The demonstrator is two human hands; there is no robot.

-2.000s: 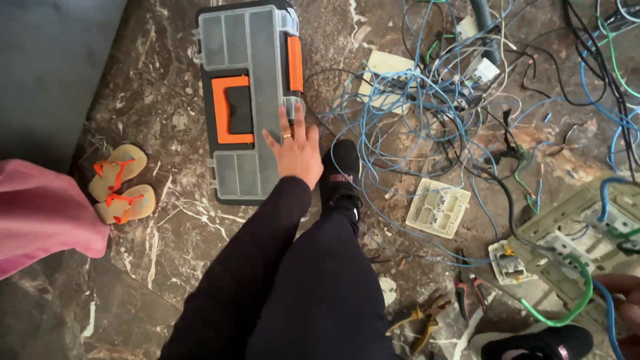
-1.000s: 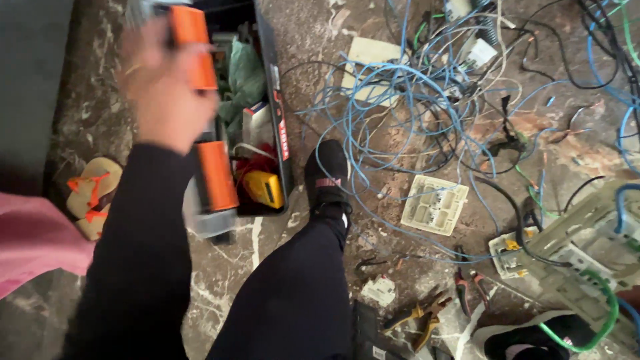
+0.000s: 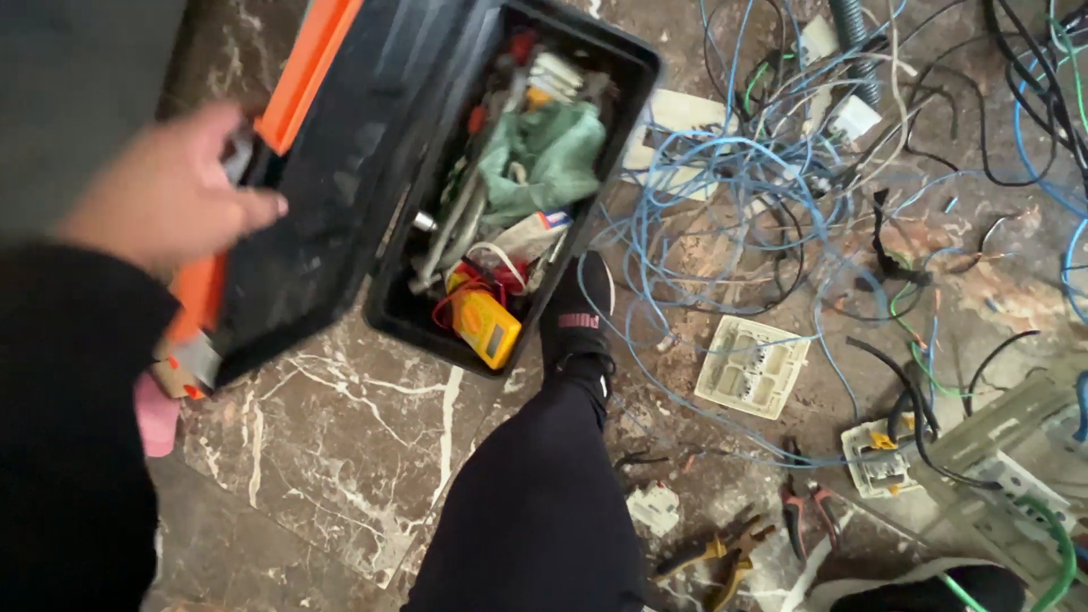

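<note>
My left hand (image 3: 183, 191), blurred, is at the raised lid (image 3: 319, 178) of a black plastic toolbox, its fingers apart near the orange latch strip (image 3: 310, 68); whether it touches the lid is unclear. Inside the toolbox (image 3: 633, 59) lie a yellow multimeter (image 3: 486, 327) with red leads, a green cloth or bag (image 3: 544, 161), a small metal socket (image 3: 423, 222) and mixed tools. My right hand is out of view. At the lower right, green and blue cables run over a cream electrical box (image 3: 1003, 450).
Tangled blue wires (image 3: 654, 221) cover the floor beyond my shoe (image 3: 578, 314). Beside my leg lie a cream socket plate (image 3: 754, 365), red-handled pliers (image 3: 803, 510), yellow-handled pliers (image 3: 718, 557) and a small socket module (image 3: 880, 459). A pink cloth (image 3: 155, 416) shows at left.
The toolbox was closed two seconds ago and its lid now stands open, swung to the left. My left hand has moved left with it. My right hand, earlier at the lower right edge, has left view.
</note>
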